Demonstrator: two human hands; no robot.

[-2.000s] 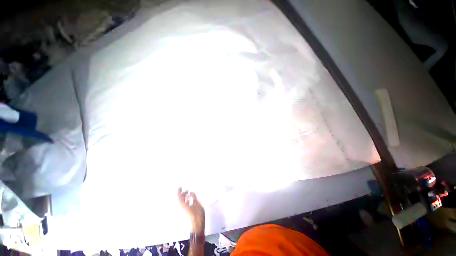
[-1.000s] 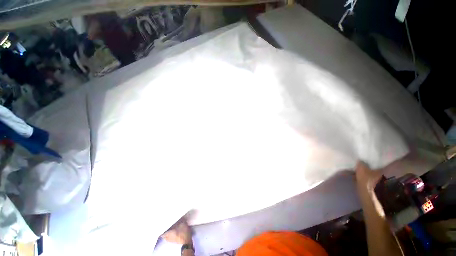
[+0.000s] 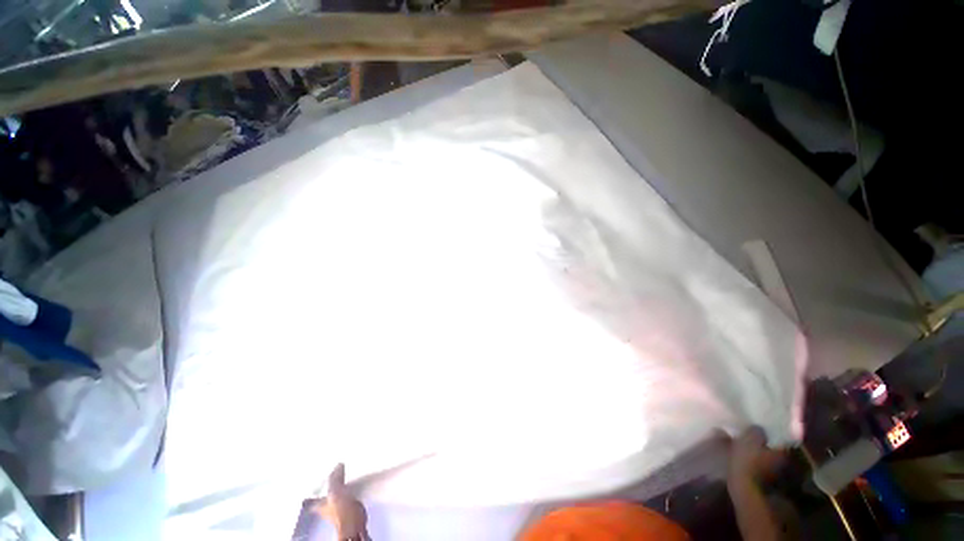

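A broad white sheet (image 3: 624,254), creased along its right side and glared out in the middle, covers most of the table. My left hand (image 3: 345,507) is at the sheet's near edge, low in the picture; the glare hides whether it grips the edge. My right hand (image 3: 753,452) is closed on the sheet's near right corner. The sheet covers most of the dark rail. The cutting unit (image 3: 869,399) with red lit digits stands just right of my right hand.
A pale flat strip (image 3: 770,271) is partly under the sheet's right edge. A greyish crumpled sheet (image 3: 90,423) and a navy-and-white piece (image 3: 48,333) are at the left. A wooden beam (image 3: 317,44) crosses the top. An orange rounded shape (image 3: 603,523) is at the bottom.
My right hand entered and took the sheet's right corner, then moved down and slightly left. The sheet now lies over the rail. My left hand moved left and down along the near edge.
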